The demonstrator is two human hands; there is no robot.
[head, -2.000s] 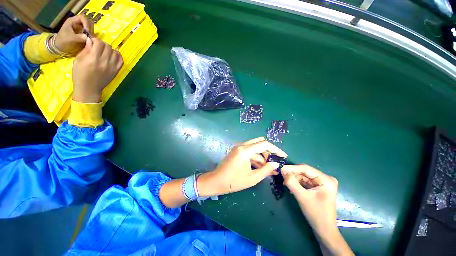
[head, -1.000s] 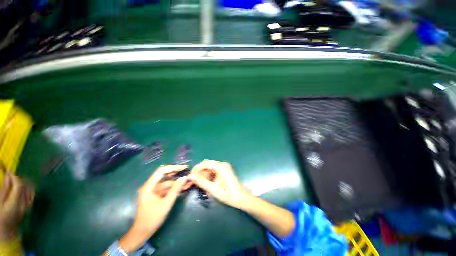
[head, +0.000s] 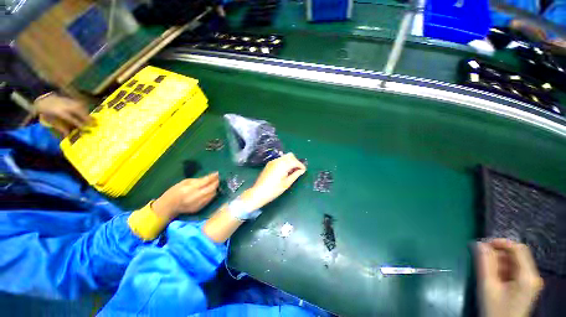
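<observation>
My left hand, with a pale blue wrist band, is at the near side of the clear bag of dark parts. Its fingertips are close together at a small dark piece; whether they grip it cannot be told. My right hand is blurred and cut off by the bottom edge, fingers curled over the near left part of the large black tray; its contents cannot be told. A small dark cluster of square parts lies right of my left hand. A narrow pile of black bits lies on the green bench.
Silvery tweezers lie left of my right hand. Stacked yellow trays stand at left, with another worker's hands around them. More small piles lie near the bag. A pale rail crosses behind, with black trays beyond.
My hands, earlier together over the black bits, are now apart: left at the bag, right at the large black tray. The neighbour's hands have separated. The camera view has swung back left.
</observation>
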